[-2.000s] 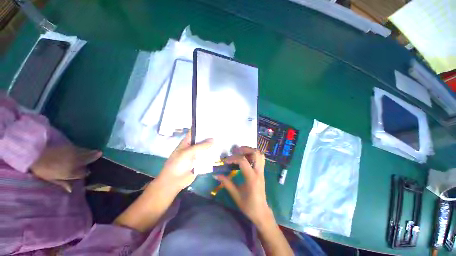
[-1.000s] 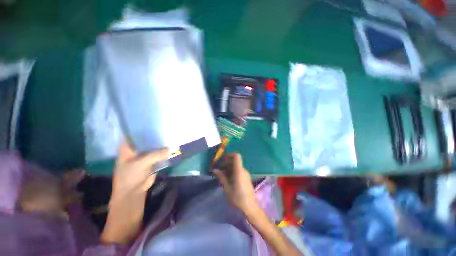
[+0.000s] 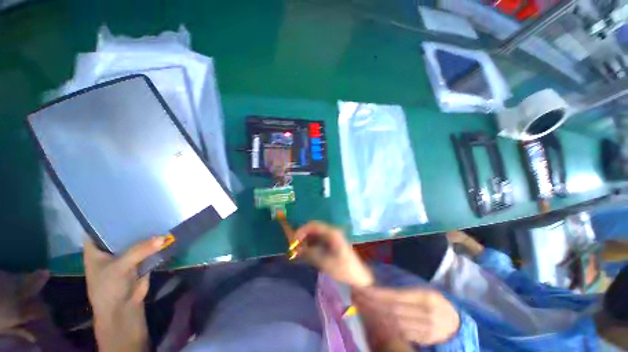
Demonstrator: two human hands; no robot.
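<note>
My left hand (image 3: 124, 275) grips the LCD panel (image 3: 120, 165) by its lower end, thumb on the dark strip beside the small orange flex tail (image 3: 165, 240). The panel's silver-white back faces up, tilted above the left stack of white sleeves. My right hand (image 3: 330, 254) pinches the gold end of an orange flex cable (image 3: 286, 230). That cable runs up to the green adapter board (image 3: 274, 197), which is wired to the black test box (image 3: 286, 146) with red and blue blocks. The panel and the cable in my right hand are apart.
White sleeves (image 3: 196, 89) lie under the panel. A translucent sleeve (image 3: 383, 168) lies right of the box. Farther right are black frames (image 3: 463, 168), a bagged panel (image 3: 463, 74) and a white tape roll (image 3: 537, 115). Another person's hand (image 3: 413, 313) is close beside my right hand.
The panel has moved left and turned, away from the test box. My right hand stays with the cable. The view has shifted right, and another person's hand has come in close at the lower right.
</note>
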